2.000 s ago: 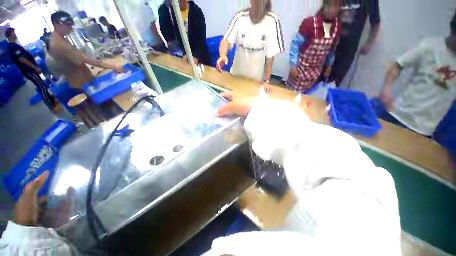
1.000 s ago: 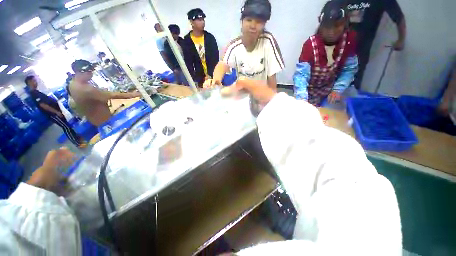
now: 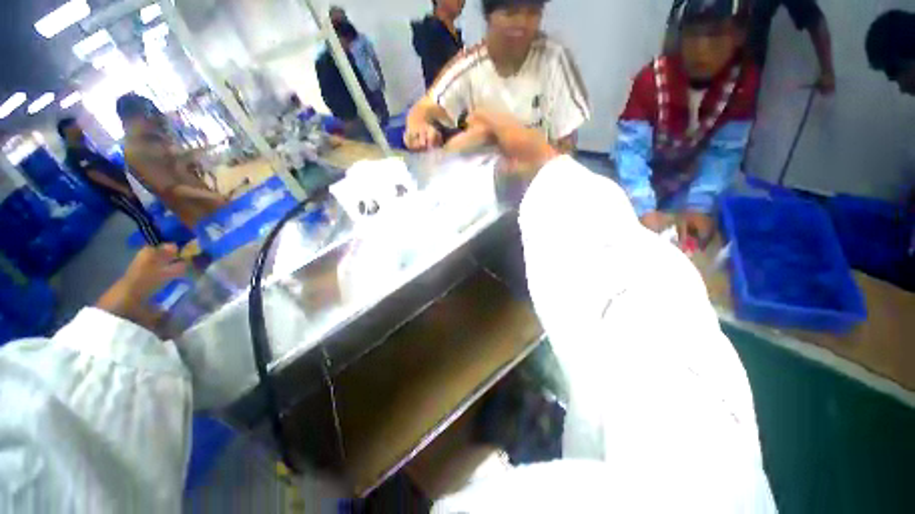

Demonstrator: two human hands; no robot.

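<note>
A large silvery metal box (image 3: 401, 266) with a dark open or clear side facing me fills the middle of the view, tilted. A thick black cable (image 3: 259, 301) loops over its top and hangs down its front. My left hand (image 3: 153, 278) is at the box's far left end, blurred, its fingers bent by the edge. My right hand (image 3: 502, 136) is at the box's far right top corner, fingers curled at its edge. Both hands seem to hold the box; the fingertips are partly hidden. Two round holes show on its bright top.
A blue crate (image 3: 793, 263) stands on the tan bench at right, above the green conveyor (image 3: 803, 402). Another blue crate (image 3: 246, 216) is behind the box. People stand across the bench, one close to my right hand. Pale upright posts rise behind the box.
The box and both hands have risen in view, and the box shows more of its dark side. The person opposite has moved an arm towards the box's far corner.
</note>
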